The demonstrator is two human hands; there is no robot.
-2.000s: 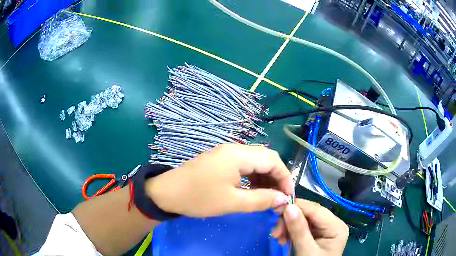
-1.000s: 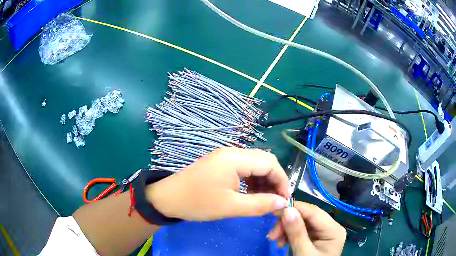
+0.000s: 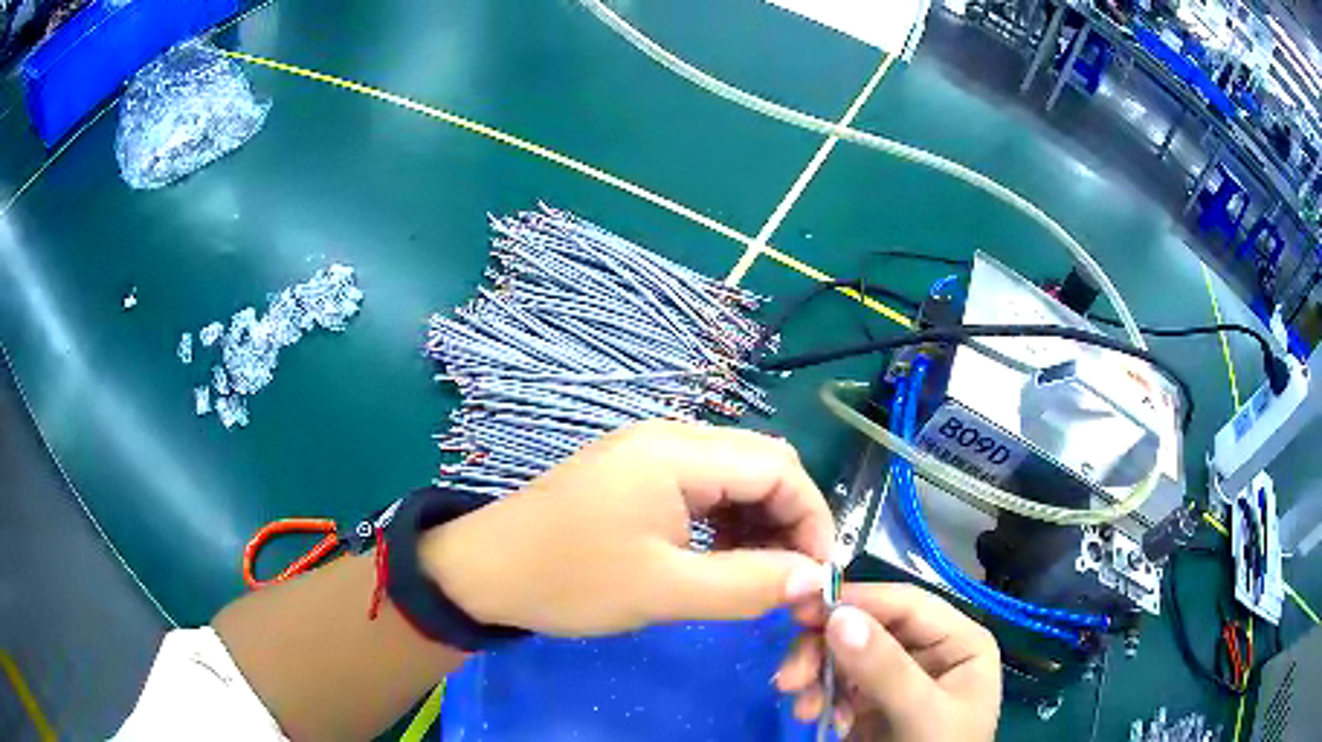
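A thin grey cable stands nearly upright between my hands at the lower centre right. My right hand pinches its jacket between thumb and fingers. My left hand reaches across from the left, its thumb and fingertips closed on the fine coloured cores at the cable's upper end. The cores are tiny and partly hidden by the fingertips. A blue tray with pale specks lies below my hands. A pile of grey cables lies behind my left hand.
Orange-handled scissors lie left, partly behind my left wrist. Clear connectors and a clear plastic bag are farther left. A silver machine with blue hoses stands right. A pale tube crosses the table.
The grey cable's length now shows below the fingertips, where it was mostly hidden before. My right hand has turned slightly around it; my left hand stays nearly in place at the cable tip.
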